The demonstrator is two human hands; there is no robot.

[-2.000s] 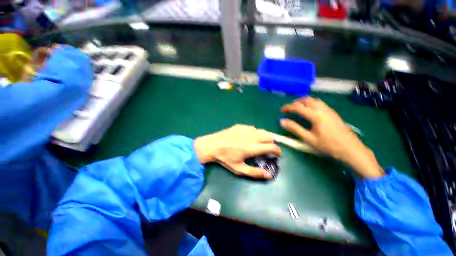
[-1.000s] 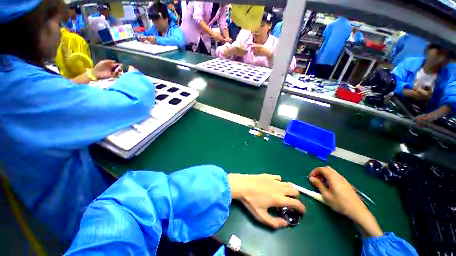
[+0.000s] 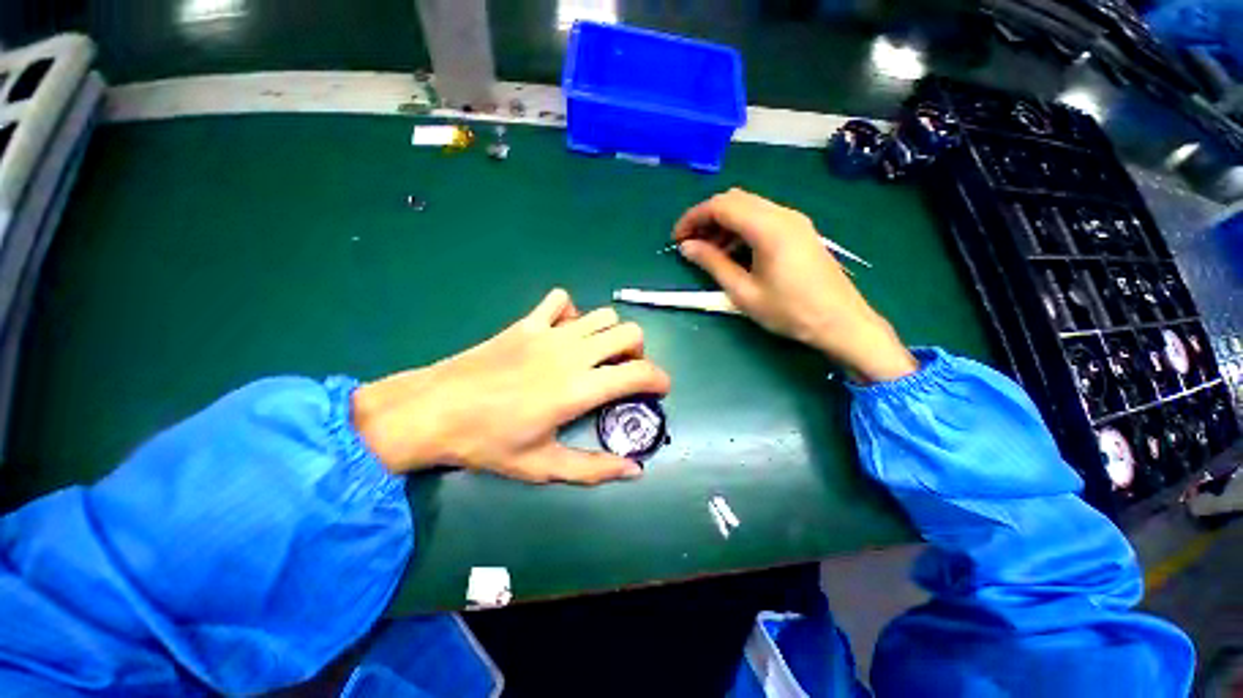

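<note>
A round black watch case (image 3: pixel 631 428) with silvery parts inside lies on the green mat. My left hand (image 3: pixel 525 396) holds it between thumb and fingers, palm down. My right hand (image 3: pixel 770 273) is above the mat, further back and to the right, thumb and index fingertips together. A tiny dark sliver shows at those fingertips; I cannot tell what it is. An off-white pry stick (image 3: pixel 671 299) lies on the mat, its right end hidden by my right hand. Silver tweezers (image 3: pixel 848 254) lie behind my right hand, partly covered by it.
A blue bin (image 3: pixel 654 96) stands at the far edge by a metal post (image 3: pixel 457 48). A black gridded tray (image 3: pixel 1091 273) is at right, with round black units (image 3: pixel 889 146) beside it. White trays (image 3: pixel 48 123) are at far left. White strips (image 3: pixel 723 514) and a white scrap (image 3: pixel 488 586) lie near the front edge.
The view has tipped down to the mat and turned right. My left hand still holds the case, whose silvery inside now shows more. My right hand stays near the pry stick, fingertips now closed together.
</note>
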